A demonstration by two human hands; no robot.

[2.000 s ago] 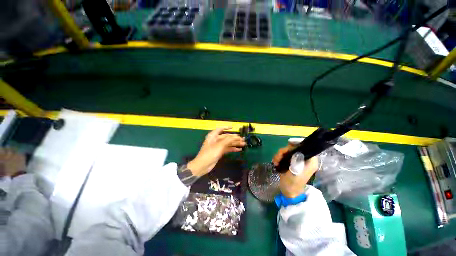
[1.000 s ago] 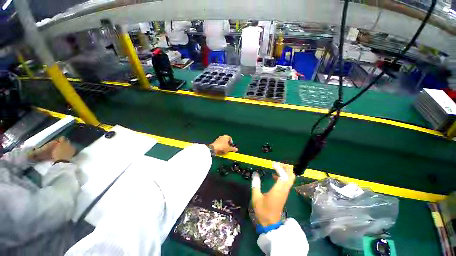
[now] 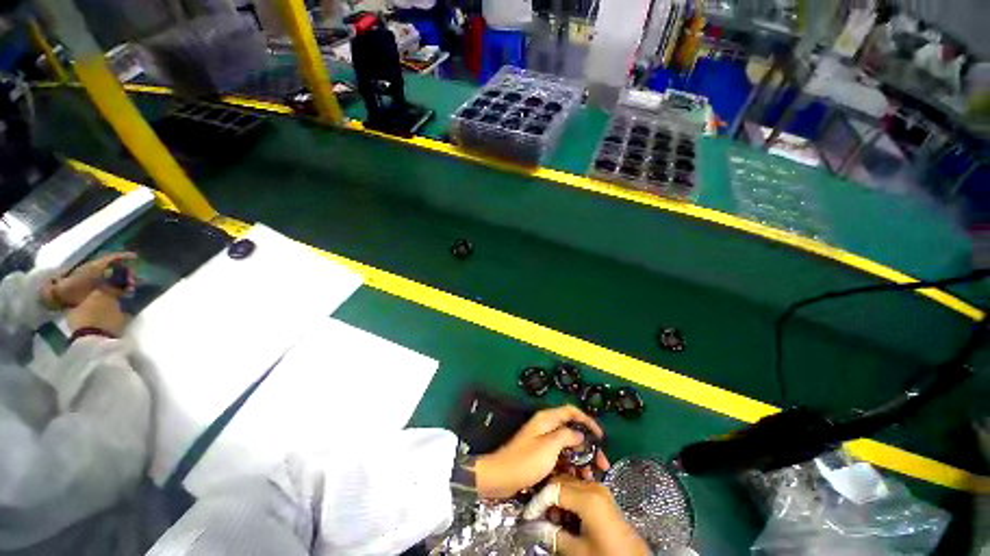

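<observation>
My left hand [image 3: 532, 452] holds a round black unit [image 3: 580, 443] over the right part of the dark tray [image 3: 483, 418]. My right hand [image 3: 592, 515] is close below it, with white covers on its fingers; its fingertips are over the silver heap and I cannot tell if they pinch a piece. The silver heap of small metal pieces [image 3: 478, 530] is partly hidden by my hands. A round grey speckled dish [image 3: 651, 502] is right of my hands. Several black units [image 3: 567, 378] lie in a row by the yellow edge. The black screwdriver [image 3: 749, 443] hangs at the right, out of my hands.
Two black units [image 3: 671, 339] lie on the dark green conveyor [image 3: 543, 288]. White sheets [image 3: 326, 396] lie left. A clear plastic bag [image 3: 858, 521] is at lower right. Another person's hands [image 3: 96, 295] work at far left. Black compartment trays [image 3: 648, 152] stand across the conveyor.
My left hand has come back from the yellow edge and now holds a black unit. My right hand has moved down beside it. The view has shifted, and the screwdriver hangs nearer the camera.
</observation>
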